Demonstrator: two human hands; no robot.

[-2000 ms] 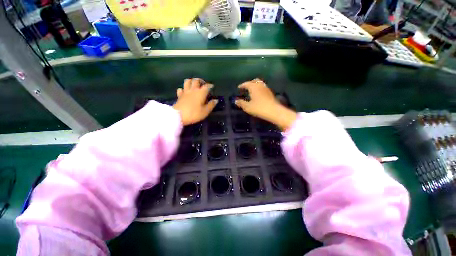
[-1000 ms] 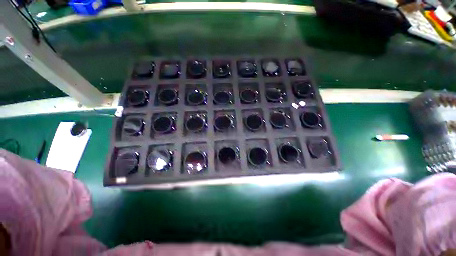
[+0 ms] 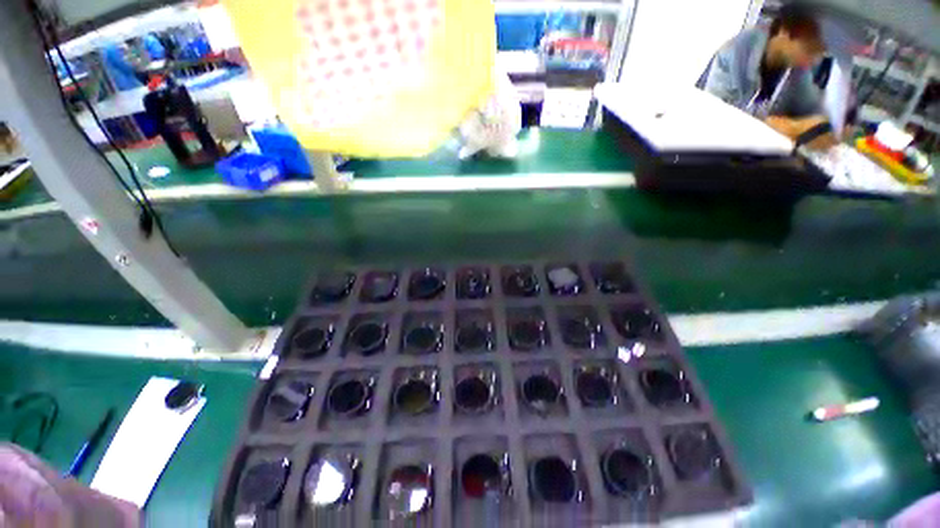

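A large black compartment tray (image 3: 445,426) lies in front of me, its near edge at the bottom of the picture. Its square pockets hold round glossy black units (image 3: 474,393). Some units show white or reddish reflections. Small white marks sit on the tray's right side and left edge. Both my hands are out of the picture. Only a pink sleeve (image 3: 46,493) shows at the lower left and a sliver of pink at the lower right corner.
A paper slip (image 3: 144,443) bears one black disc (image 3: 183,395), beside a blue pen (image 3: 91,443). A marker (image 3: 845,408) lies right. Clear trays (image 3: 912,340) stand far right. A metal upright (image 3: 129,227) leans left. Beyond are a yellow sheet (image 3: 361,77), blue bin (image 3: 250,171) and a person (image 3: 773,67).
Both hands were over the tray's far row two seconds ago and have left the picture. Since one second ago the view has tilted up, the tray sits lower, and less of the sleeves shows.
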